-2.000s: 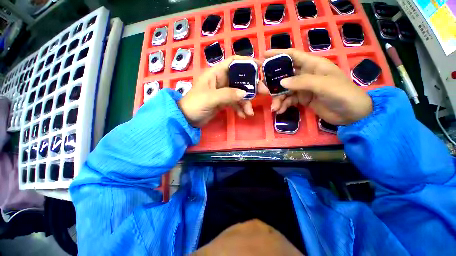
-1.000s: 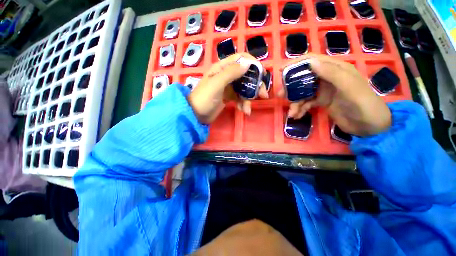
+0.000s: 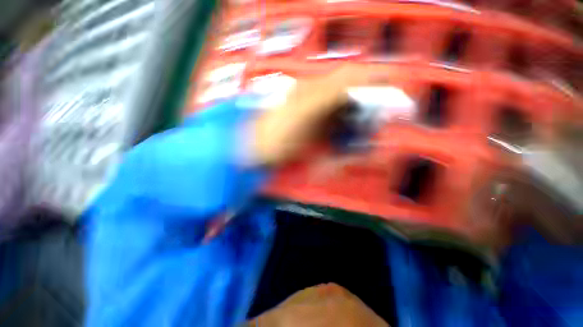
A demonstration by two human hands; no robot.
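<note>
The whole view is strongly blurred. My left hand [image 3: 297,121] is over the middle of the red-orange tray [image 3: 332,182], with a watch unit [image 3: 377,102] at its fingers; a silvery-white patch and a dark part of it show. My right hand is a brownish blur [image 3: 508,198] at the tray's lower right, near the blue right sleeve. Its fingers and anything in it cannot be made out. Dark-faced watch units [image 3: 419,179] lie in tray pockets, and silver-backed units [image 3: 284,35] lie at the upper left.
A white tray [image 3: 137,70] full of units stands at the left, with a green strip of bench [image 3: 185,64] between it and the red-orange tray. A pale blurred object [image 3: 556,169] is at the right. The bench edge runs in front of my body.
The view has shifted and blurred. My right hand has moved down and right, away from my left hand. My left hand still has a unit, now showing a silvery-white patch.
</note>
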